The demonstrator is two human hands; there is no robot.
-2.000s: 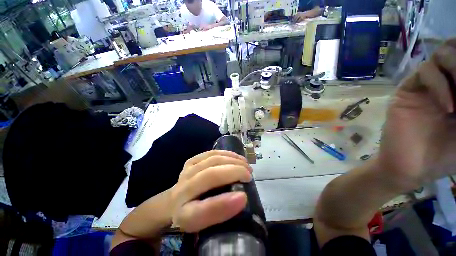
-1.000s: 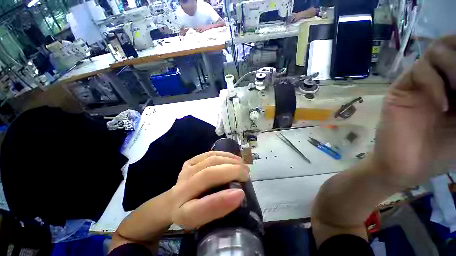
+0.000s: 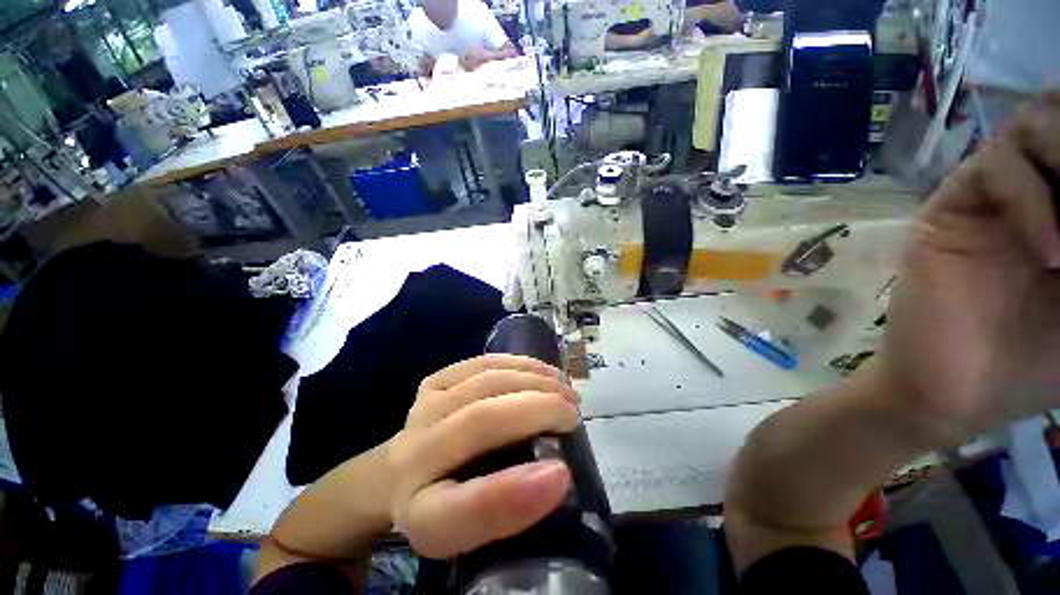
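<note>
My left hand (image 3: 482,447) is wrapped around a black cylindrical flask (image 3: 587,511) with a metallic rim at the lower centre, held over the table's front edge. My right hand (image 3: 976,267) is raised at the right, close to the camera and cut off by the picture's edge; its fingers are curled, and whether it holds anything does not show. A flat black garment piece (image 3: 401,349) lies on the white table left of the flask. A large black heap (image 3: 134,384) is at the far left.
The sewing machine (image 3: 721,250) stands behind the flask, with a phone (image 3: 825,110) upright on it. Tweezers (image 3: 686,341) and blue snips (image 3: 759,344) lie on the machine bed. A person in white (image 3: 459,35) sits at a table behind. A blue crate (image 3: 386,186) is on the floor.
The view has shifted slightly. My left hand has stayed around the flask, which is tilted a little differently. My right hand has stayed raised. The phone screen looks a little different.
</note>
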